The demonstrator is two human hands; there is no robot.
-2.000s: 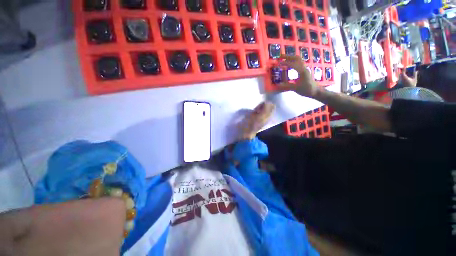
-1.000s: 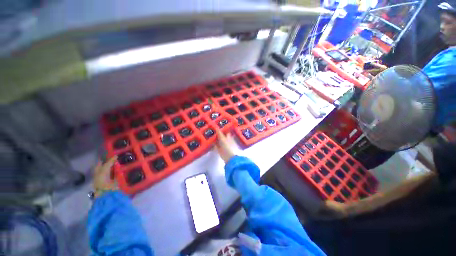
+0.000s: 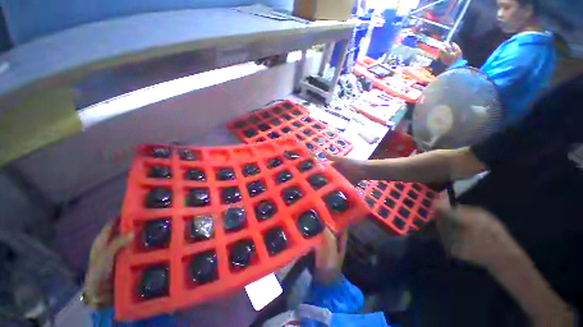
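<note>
A red-orange compartment tray [image 3: 246, 249] is held up off the bench, tilted, with a black watch unit in most pockets and a few pockets at its far edge empty. My left hand [image 3: 102, 258] grips its left edge. My right hand [image 3: 329, 255] grips its near edge toward the right; the fingers are partly hidden under it. The smartphone [image 3: 263, 291], with a white-lit screen, shows partly below the tray's near edge.
A second red tray [image 3: 256, 121] lies on the bench behind. A third tray [image 3: 399, 204] is lower right. Another person's dark-sleeved arm [image 3: 415, 163] reaches to the held tray's right corner. A fan [image 3: 441, 118], a blue-clothed person [image 3: 521, 64] and a grey shelf [image 3: 192, 38] are beyond.
The tray in my hands has risen off the bench toward me and now covers much of the phone. The dark-sleeved person's arm has reached in from the right to the tray. The view has shifted.
</note>
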